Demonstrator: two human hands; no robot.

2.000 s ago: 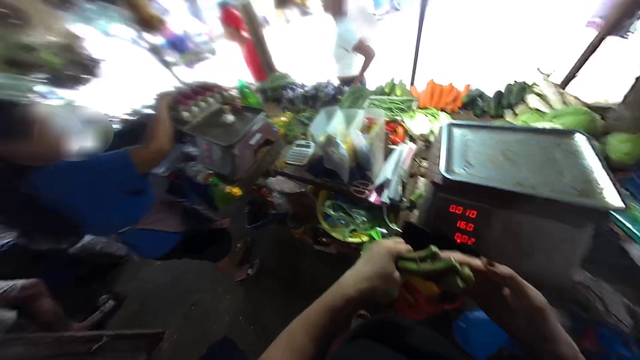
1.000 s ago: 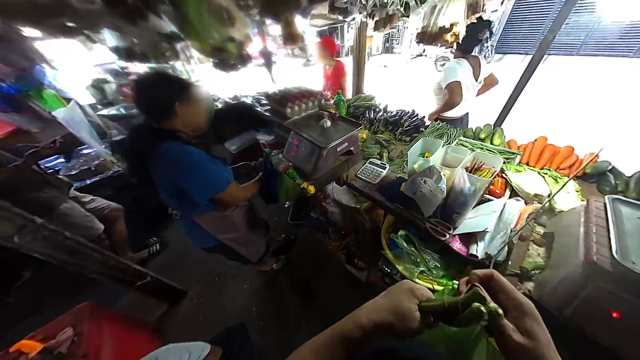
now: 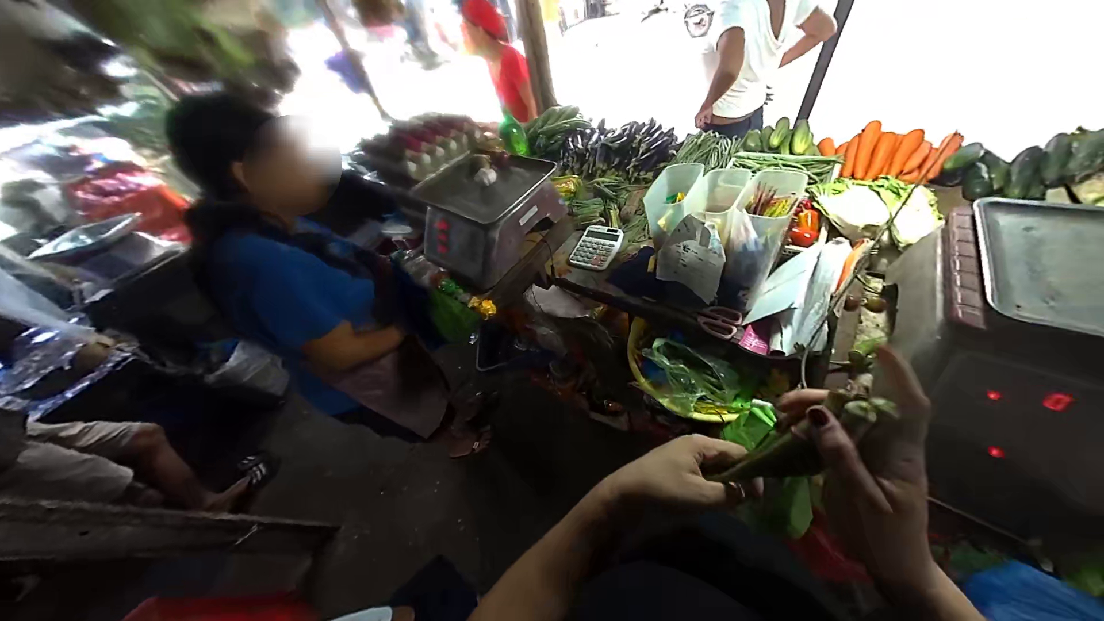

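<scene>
A bundle of green okra pods (image 3: 789,448) is held low in front of me, between both hands. My left hand (image 3: 681,474) grips the tapered end of the bundle. Around the stem end at the right are the fingers of my right hand (image 3: 880,466), its thumb on the pods and one finger raised. Green leaves or plastic show just beneath the bundle. A yellow-rimmed basket (image 3: 638,366) with clear plastic bags stands beyond the hands.
On the right is a digital scale with a metal tray (image 3: 1035,259). Scissors (image 3: 720,322), a calculator (image 3: 596,247) and plastic containers (image 3: 720,194) sit on the stall. Carrots (image 3: 888,153) and eggplants (image 3: 621,147) lie behind. A person in blue (image 3: 302,293) stands left, near another scale (image 3: 487,203).
The view has swung left since two seconds ago, then partly back right. My right hand has shifted its fingers on the bundle, one now raised. Both hands still hold the pods.
</scene>
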